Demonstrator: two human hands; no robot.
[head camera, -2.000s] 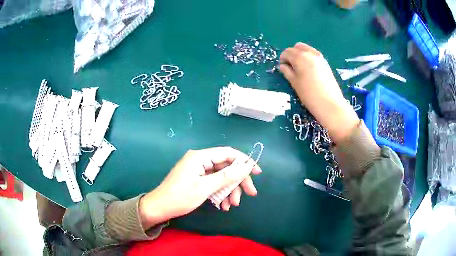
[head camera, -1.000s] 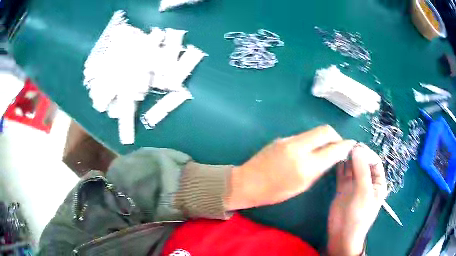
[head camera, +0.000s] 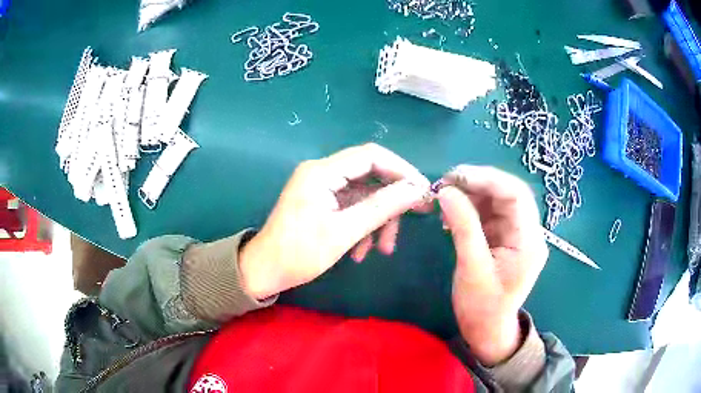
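My left hand and my right hand meet fingertip to fingertip near the middle. Both pinch a tiny dark and shiny metal part; its exact shape is too small to tell. No strap piece is clearly visible in my hands; my fingers may hide one. A stack of pale strap pieces lies beyond my hands. Silver wire buckle loops lie in a tangled pile at right and a smaller pile at the back. Tiny metal parts lie at the far edge.
Pale holed and short straps lie spread at left. Pale tweezers lie beside my right hand. A blue tray of tiny dark parts stands at right, with thin pale strips behind it. A dark slab lies at the right edge.
My right hand has come back from the far pile of tiny parts and met my left. The wire loop seen earlier at my left fingertips no longer shows. The camera view has shifted.
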